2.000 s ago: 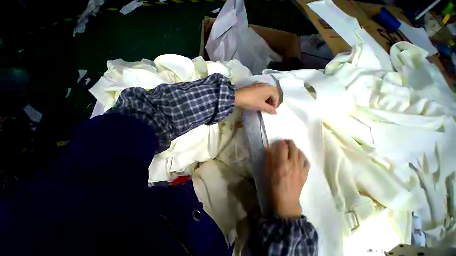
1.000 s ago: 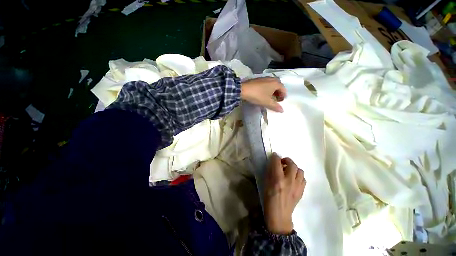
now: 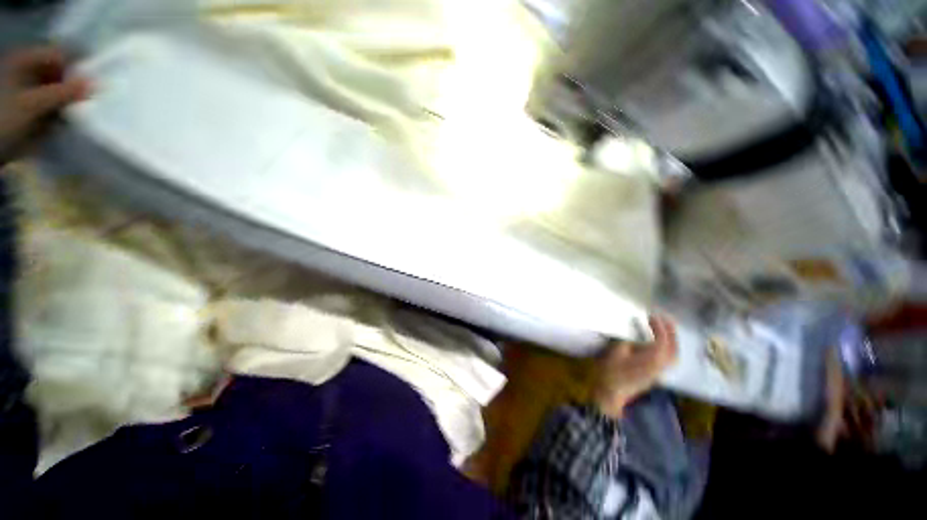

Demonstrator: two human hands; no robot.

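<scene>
The view is motion-blurred. A long white fabric panel lies along the rounded table edge. My left hand, cut off by the left rim, pinches the panel's far left end. My right hand holds its other end at the table edge, with fingertips at the corner; the thumb is partly hidden. More cream cloth hangs between the table and my lap.
The blurred sewing machine, with a black band, stands at the upper right beside a bright glow. A tray-like recess with brass-coloured bits lies right of my right hand. Something purple is at the top right.
The view has swung right to the machine. My hands, close together before, are now wide apart at the panel's two ends. The boxes and the floor have left the view.
</scene>
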